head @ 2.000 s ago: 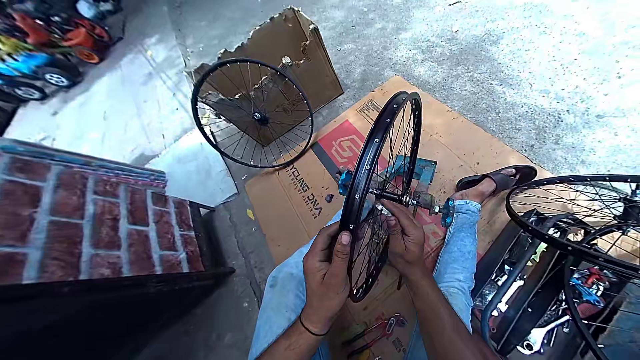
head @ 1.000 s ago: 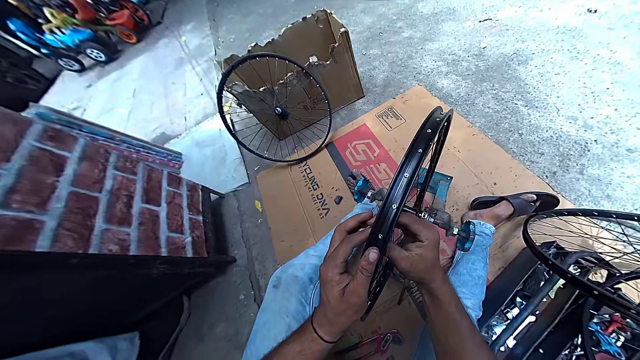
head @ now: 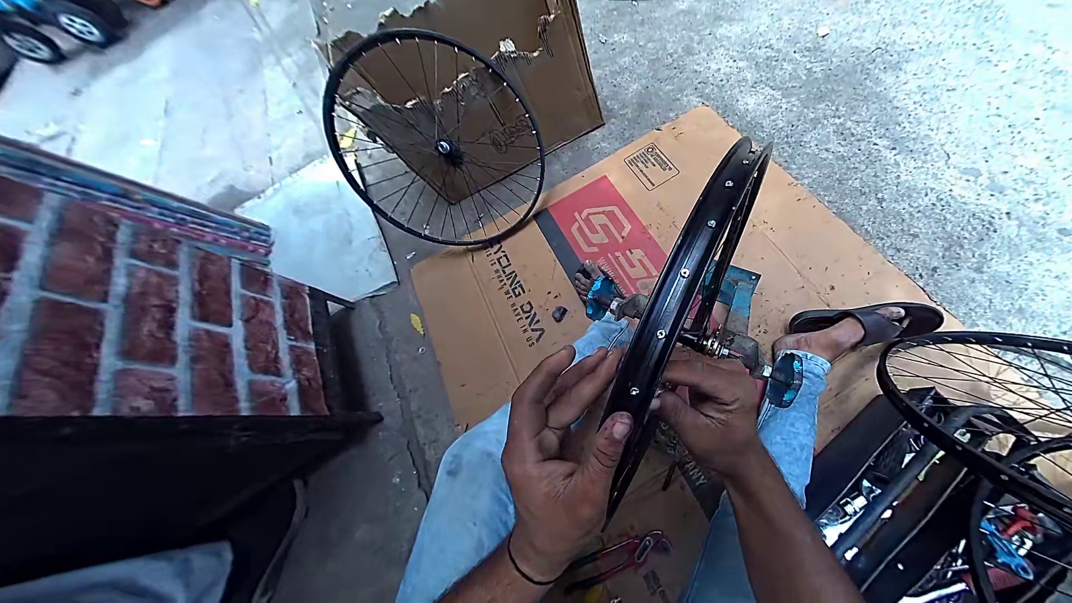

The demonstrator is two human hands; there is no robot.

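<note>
A black bicycle wheel rim point(head: 670, 310) with spoke nipples stands upright between my legs, its hub axle in a blue and grey metal stand point(head: 737, 293). My left hand point(head: 561, 452) rests against the rim's lower left side, thumb on its outer face and fingers spread. On the other side my right hand point(head: 712, 410) has its thumb and fingers pinched at the spokes close to the rim; whatever lies between the fingertips is hidden. Below the hands, red-handled pliers point(head: 624, 554) lie on the cardboard.
A second spoked wheel point(head: 434, 138) leans on a torn cardboard box point(head: 578, 67) ahead. Flattened cardboard point(head: 804, 243) covers the ground. At the right, more wheels point(head: 921, 410) lie over a toolbox point(head: 888, 494) of tools. A brick-patterned cabinet point(head: 159, 310) stands at the left.
The fingers of my left hand have spread and loosened from around the rim. My right hand has moved from the hub area down to the spokes near the rim.
</note>
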